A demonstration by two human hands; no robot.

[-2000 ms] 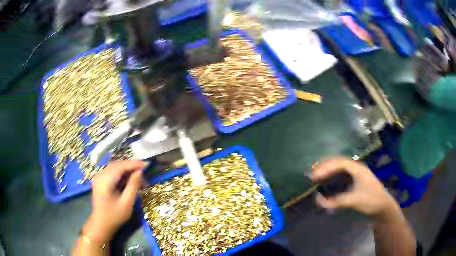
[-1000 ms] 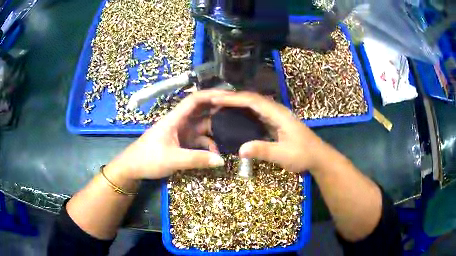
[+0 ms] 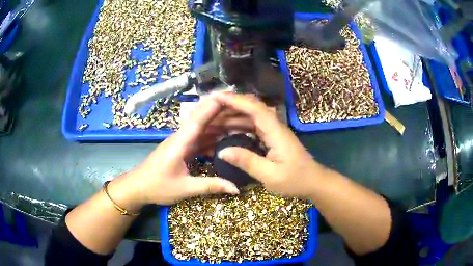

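Observation:
A black, palm-sized round object (image 3: 233, 169) is between my two hands, low over the near end of the hand press. My right hand (image 3: 269, 150) holds it, with the thumb across its top. My left hand (image 3: 176, 169) curves around its left side, fingertips meeting the right hand's at the top; whether it grips the object is unclear. Below lies the front blue tray (image 3: 165, 236) with a heap of gold fittings (image 3: 238, 226). The dark press column (image 3: 238, 57) stands behind my hands. My hands hide the press fixture and the front handle.
A large blue tray (image 3: 70, 117) of fittings is at left, with a pale handle (image 3: 158, 93) angled over it. A smaller blue tray (image 3: 337, 125) of redder parts is at right. Beyond are a clear plastic bag (image 3: 402, 26), a white bag (image 3: 407, 78) and a yellow strip (image 3: 394, 122).
From two seconds ago, the view has straightened and my hands came together around the black object. Since one second ago, the object and my right thumb have moved slightly down and left.

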